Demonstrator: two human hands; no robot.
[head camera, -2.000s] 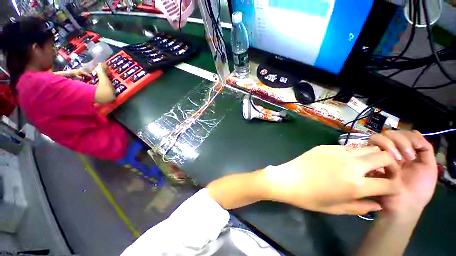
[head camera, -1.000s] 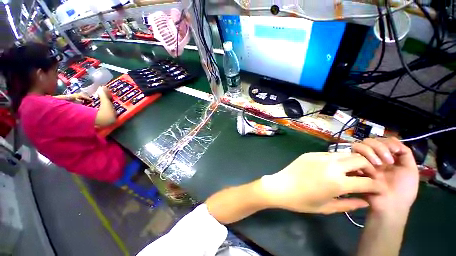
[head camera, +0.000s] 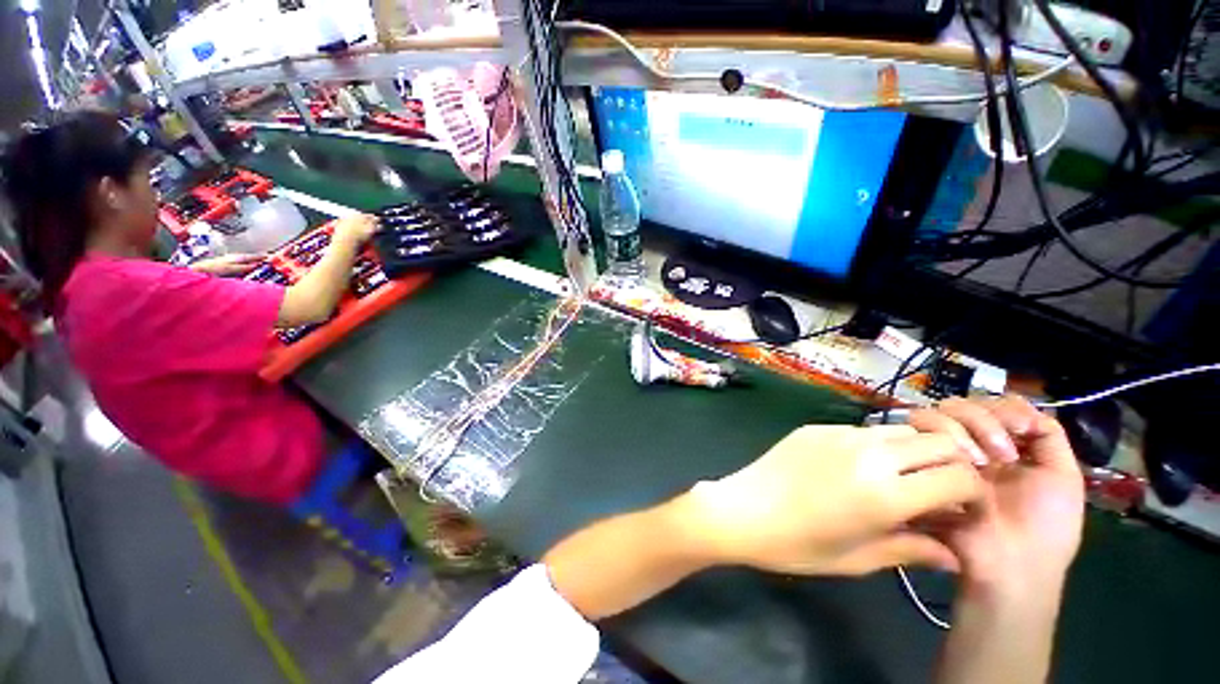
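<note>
My left hand (head camera: 843, 497), bare with a white sleeve at the forearm, reaches in from the lower left. Its fingers lie over the palm and fingers of my right hand (head camera: 1028, 515), which comes up from the lower right with the palm turned up and the fingers curled. The hands touch above the dark green mat (head camera: 589, 454). No object shows between them; the left fingertips are partly hidden. A thin white cable (head camera: 918, 599) shows below the hands. A white-and-orange-red taped piece (head camera: 680, 365) lies left of them on the mat.
A clear bottle (head camera: 620, 221) stands left of the monitor (head camera: 749, 167), with a black mouse (head camera: 772, 319) and a black oval pad (head camera: 705, 282) below. Taped wires (head camera: 488, 401) cross the mat. A person in pink (head camera: 181, 361) works at a red-orange tray (head camera: 351, 321).
The camera view has shifted, showing more of the shelf above the monitor. My hands stay together in much the same pose. The neighbour's arm has reached towards the black tray.
</note>
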